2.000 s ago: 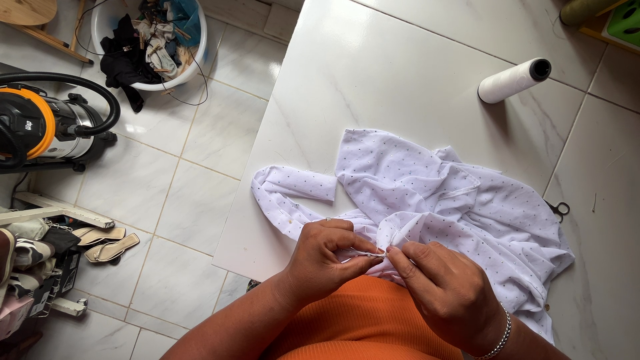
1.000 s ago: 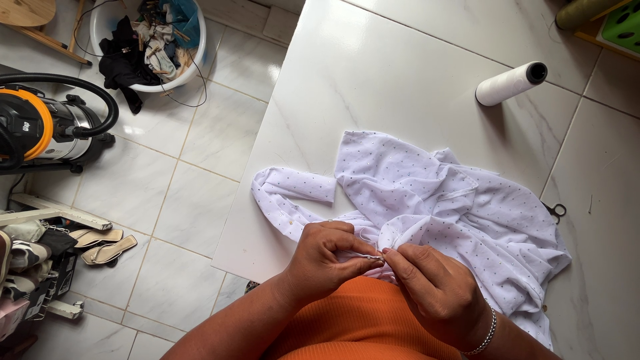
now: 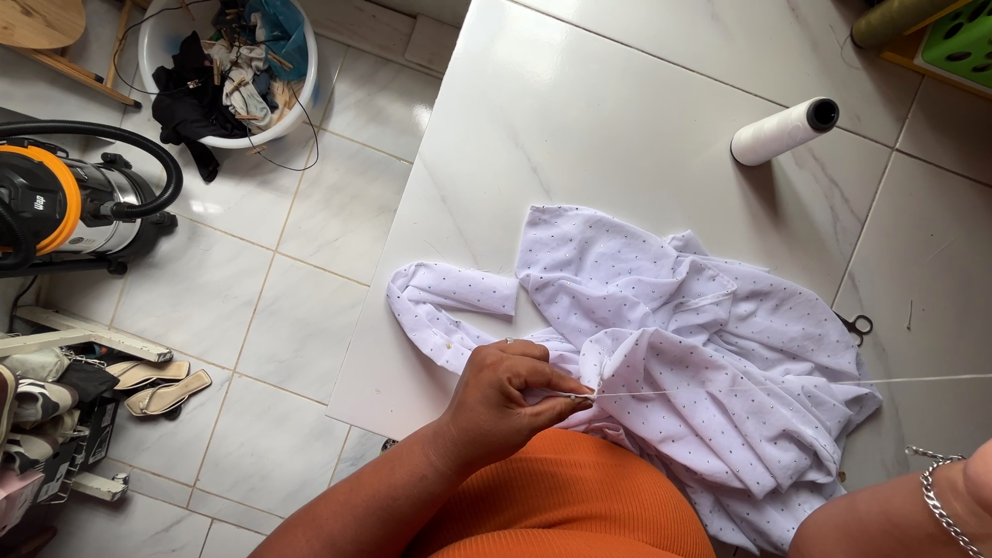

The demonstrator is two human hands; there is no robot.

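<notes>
White fabric dotted with small shiny studs (image 3: 659, 310) lies bunched on the glossy white table (image 3: 542, 124) in front of me. My left hand (image 3: 527, 384) pinches an edge of it between thumb and fingers. From that pinch a taut white thread (image 3: 914, 380) runs right, across the fabric and out of the frame. Only the wrist and forearm of my right arm, with a silver chain bracelet (image 3: 939, 496), show at the lower right; the hand itself is outside the view. A cone of white thread (image 3: 779, 133) stands on the table beyond the fabric.
Scissors (image 3: 856, 325) stick out from under the fabric's right side. On the tiled floor at left are a white basin (image 3: 308, 77) of clothes and clothespins, a vacuum cleaner (image 3: 101, 201), sandals (image 3: 167, 391) and a shoe rack (image 3: 93, 337). A green perforated container (image 3: 961, 46) is at upper right.
My right hand has moved from beside the left hand out past the right edge, and a taut thread now spans that way. My left hand still pinches the fabric in about the same place.
</notes>
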